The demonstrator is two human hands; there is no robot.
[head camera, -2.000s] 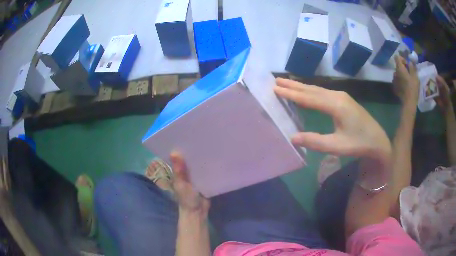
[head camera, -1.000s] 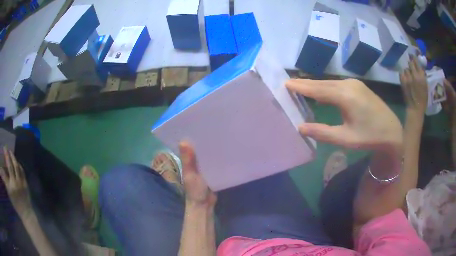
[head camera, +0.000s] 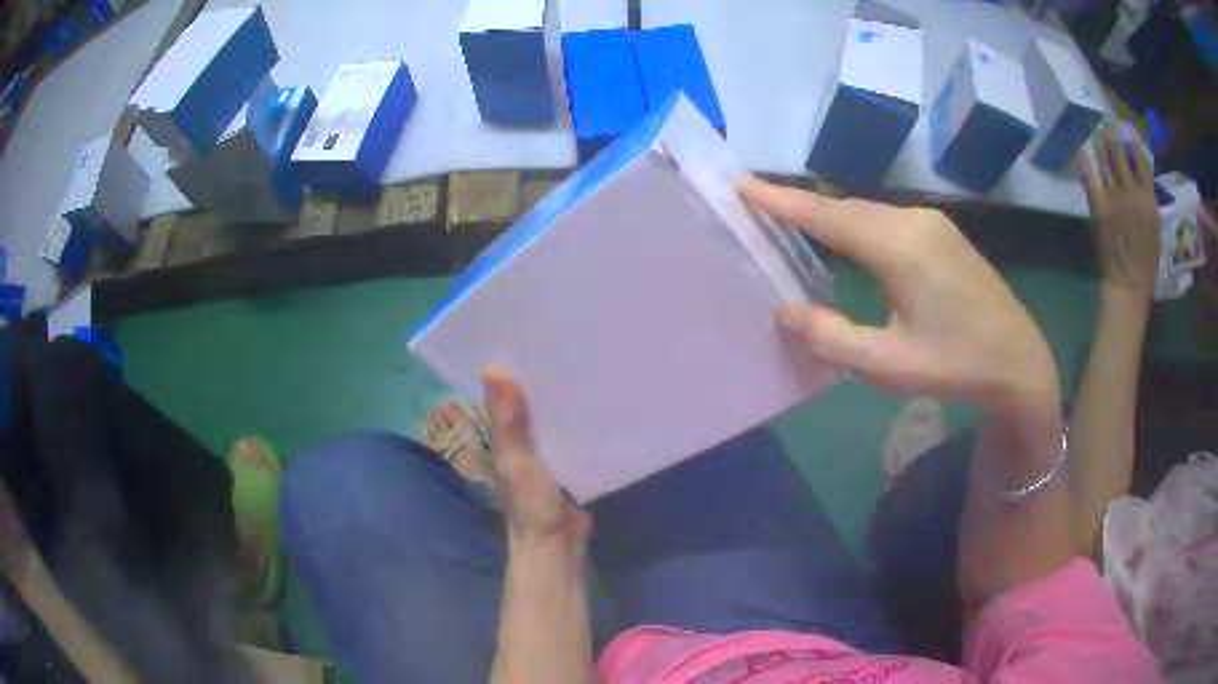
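Observation:
A blue-and-white retail gift box (head camera: 655,307) is held tilted above my lap, a plain pale face towards me and a blue face at its upper left. My left hand (head camera: 528,461) holds it from below, thumb on the pale face, other fingers hidden behind. My right hand (head camera: 922,287) is at the box's right end, with a fingertip at the upper edge and the thumb lower down. Something whitish and partly clear shows at that end between the fingers; I cannot tell what it is.
A long pale table (head camera: 468,140) with a rough wooden edge holds several blue-and-white boxes and a blue pair (head camera: 641,80). At right, another person's hand (head camera: 1125,214) is beside a white unit (head camera: 1178,238). Another person sits at left. The floor is green.
The box has tilted slightly, so its blue face looks narrower. My right fingers have shifted a little up along its end. The view has shifted, moving the table boxes rightwards in the picture.

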